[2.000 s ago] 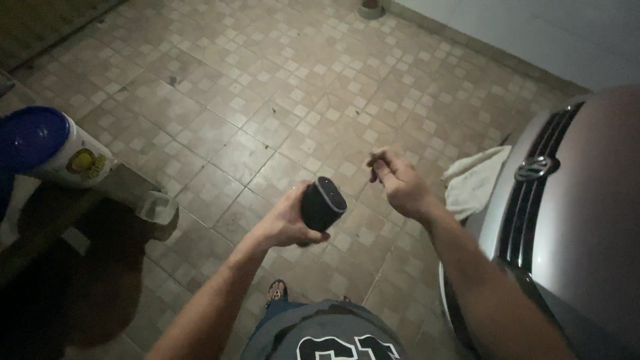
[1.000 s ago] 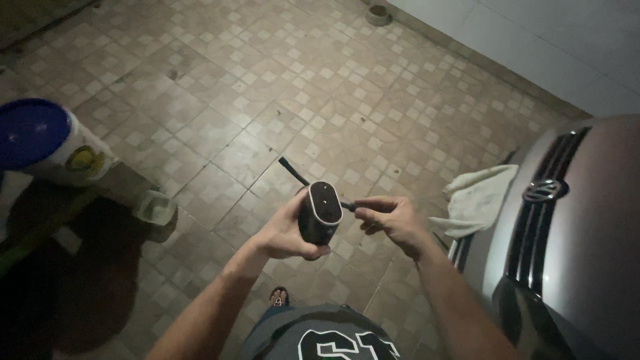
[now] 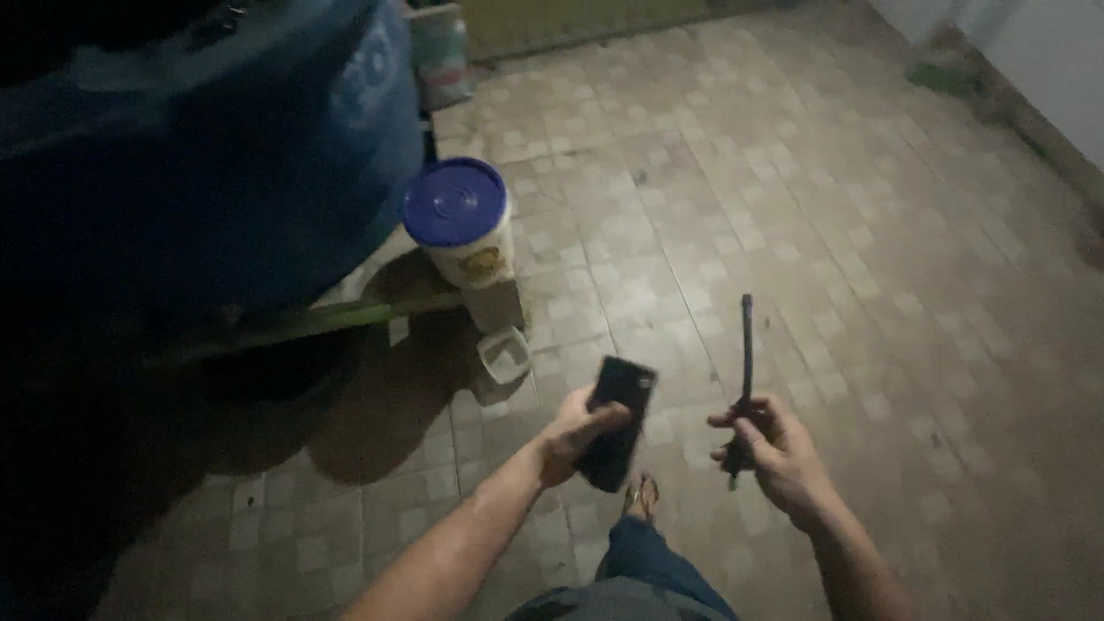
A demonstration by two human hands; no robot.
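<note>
A dark, elongated device with rounded ends, perhaps a portable speaker [image 3: 623, 388], is gripped by my left hand [image 3: 582, 431], its thumb lying across the near face. To the right of it and apart, my right hand [image 3: 772, 448] pinches a thin black strap or short cable [image 3: 747, 345] between thumb and fingers. The strap's upper end points up and away, and a shorter bit hangs below the fingers. Blur hides the finer detail of both things.
Left, a large blue tank [image 3: 285, 164] stands on a low ledge [image 3: 379, 309]. Beside it are a white bucket with a blue lid [image 3: 457, 203] and a small square plastic container [image 3: 505, 355]. A green object [image 3: 940, 78] lies by the wall. My sandalled foot [image 3: 640, 498] is on the tiled floor.
The view has swung left, bringing in the blue tank and leaving the car out. The black strap, beside the device a second ago, is now apart from it in my right hand.
</note>
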